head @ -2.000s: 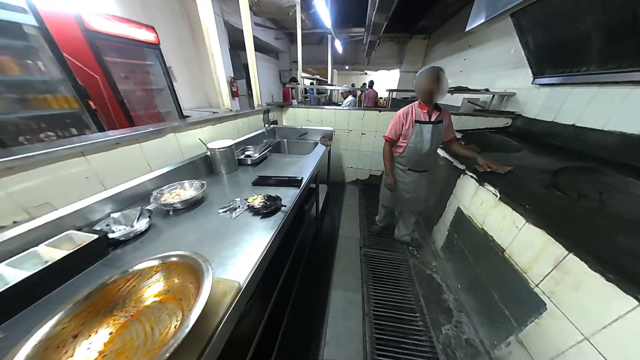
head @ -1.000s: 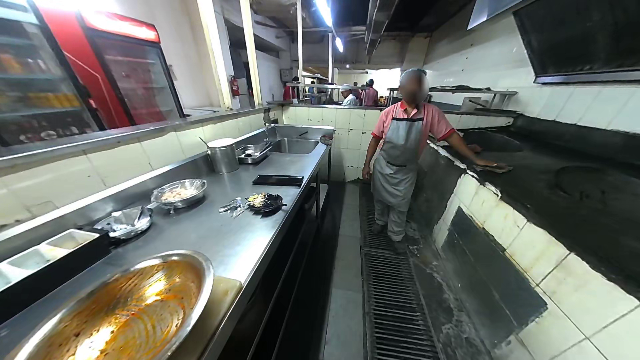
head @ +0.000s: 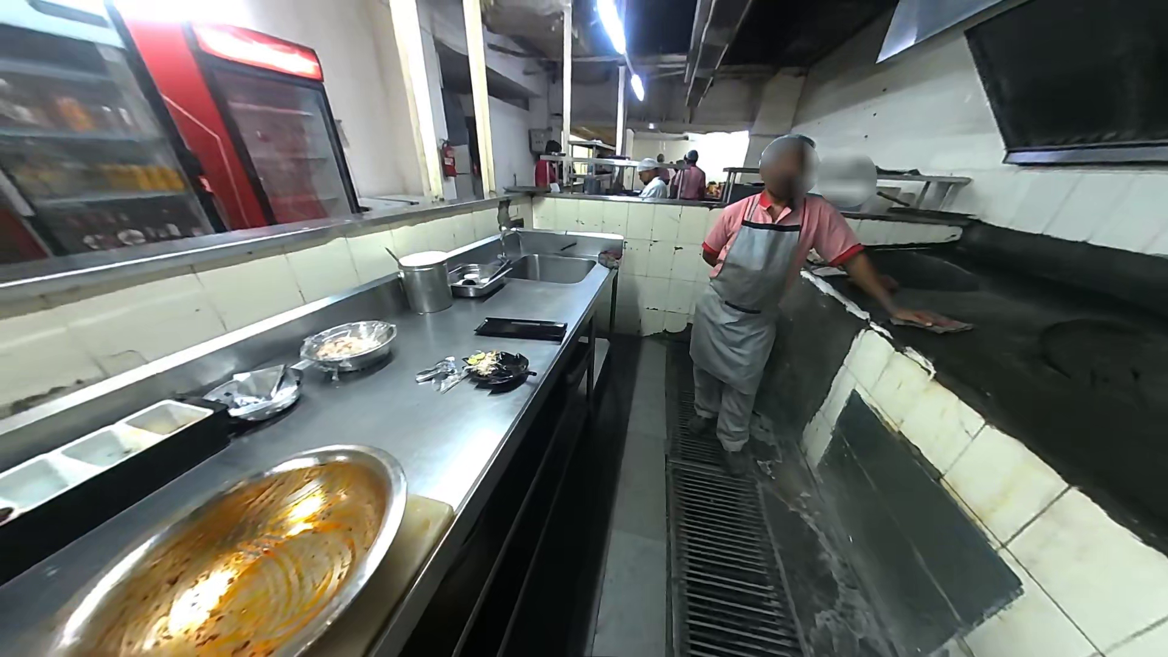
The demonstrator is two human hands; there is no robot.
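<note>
Neither my left hand nor my right hand shows in the head view. Nearest to me, a large steel bowl [head: 265,547] smeared with orange sauce rests partly on a cutting board [head: 415,547] on the steel counter [head: 420,411]. Beyond it are a foil-lined bowl [head: 260,392], a plastic-covered bowl of pale food [head: 349,345] and a black dish with food scraps [head: 497,365]. Crumpled plastic or foil [head: 444,372] lies beside that dish. A black tray [head: 520,329] and a lidded steel pot [head: 425,283] stand farther back.
Across the aisle a co-worker in a grey apron [head: 753,265] has one hand on a cloth [head: 949,324] on the dark cooking counter [head: 1022,365]. A metal floor grate [head: 721,547] runs along the aisle. A sink [head: 552,268] is at the counter's far end.
The co-worker has turned and shifted a little to the left, then leans toward the dark counter, where the hand with the cloth stays on its surface.
</note>
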